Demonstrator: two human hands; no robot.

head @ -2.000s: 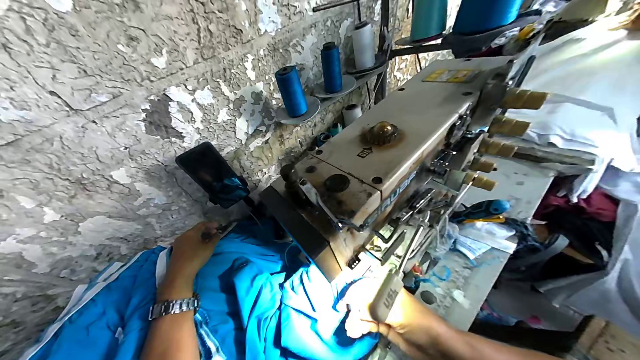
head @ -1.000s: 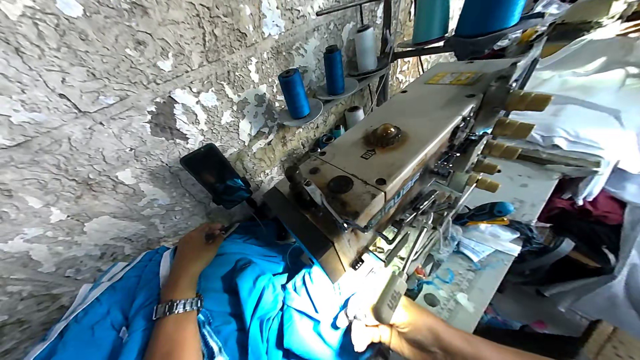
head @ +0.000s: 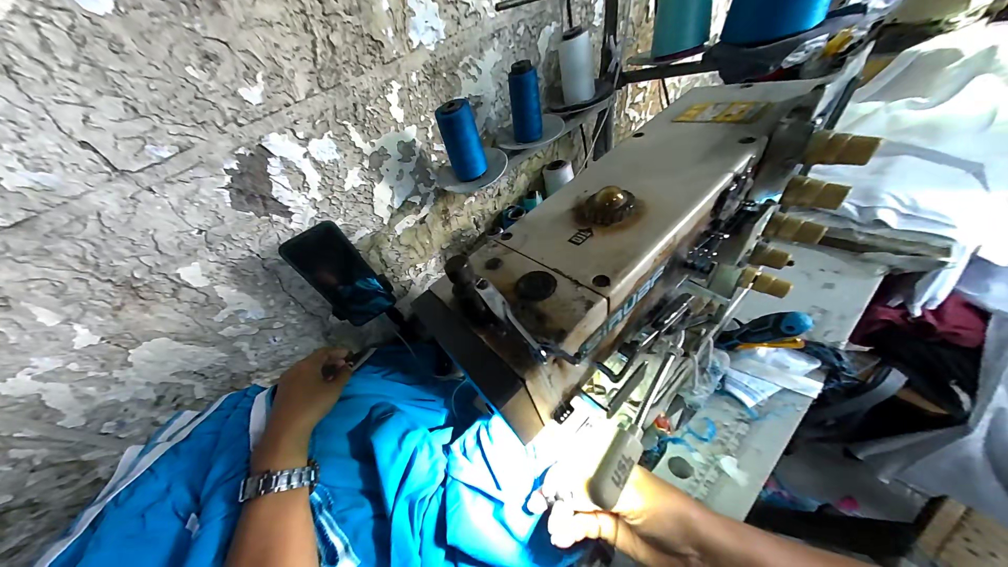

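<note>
Blue fabric with white stripes (head: 409,441) lies bunched at the left and front of an industrial overlock sewing machine (head: 630,213). My left hand (head: 311,386), a metal watch on its wrist, rests on the fabric beside the wall, its fingers closed on a small dark and metal tool (head: 346,364) whose type is unclear. Below the machine head, my right hand (head: 598,504) has its fingers pinched at the fabric's right edge; bright light washes out part of it. A grey handle (head: 616,468) on a metal shaft stands directly over this hand. The needle area is hidden by glare.
A phone (head: 339,272) is mounted left of the machine, near the peeling wall. Blue thread cones (head: 461,142) and a white cone (head: 576,67) stand behind. Scraps and a blue-handled tool (head: 768,329) lie on the worktable (head: 756,441); white cloth (head: 929,157) is piled at right.
</note>
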